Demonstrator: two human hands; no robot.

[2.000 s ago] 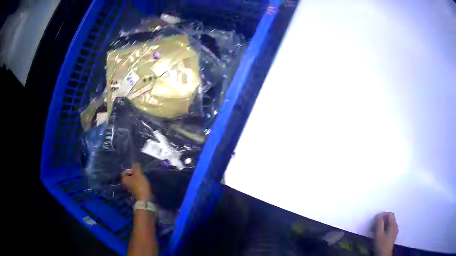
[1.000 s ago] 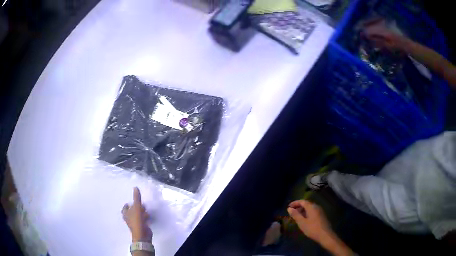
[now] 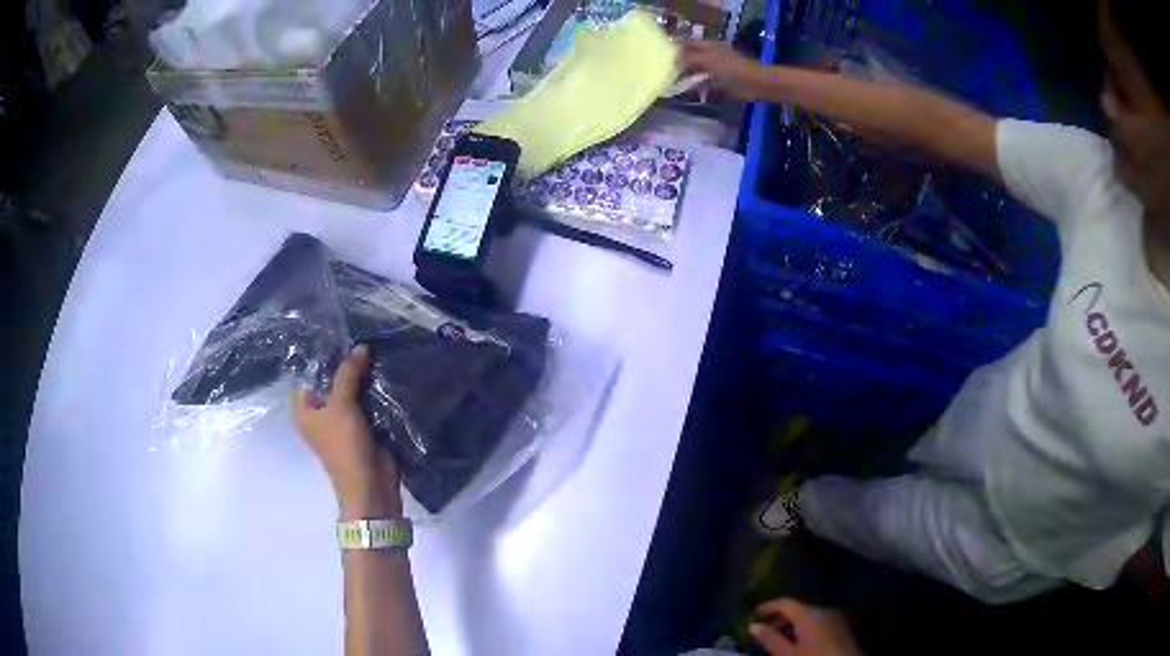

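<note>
A black garment in a clear plastic bag [image 3: 443,397] lies bent on the white table [image 3: 116,513], its left part raised and creased. A white tag and a purple sticker show on it. My left hand [image 3: 336,417], with a light watch on the wrist, grips its near edge, thumb on top; some fingers are hidden. My right hand [image 3: 798,628] is low at the bottom edge, away from the table, partly cut off, fingers loosely curled and apart, with nothing visible in it. A handheld scanner [image 3: 465,212] with a lit screen stands just beyond the garment.
Yellow paper [image 3: 590,96] lies over sticker sheets [image 3: 622,186] with purple dots; another person's hand [image 3: 719,67] touches it. A dark pen-like stick lies in front. A taped cardboard box [image 3: 321,115] is far left. A blue crate [image 3: 885,282] and that person [image 3: 1026,449] are at right.
My left hand has moved up onto the bagged garment and taken hold of it; the flat garment is now bent. The other person's hand has moved from the crate to the yellow paper.
</note>
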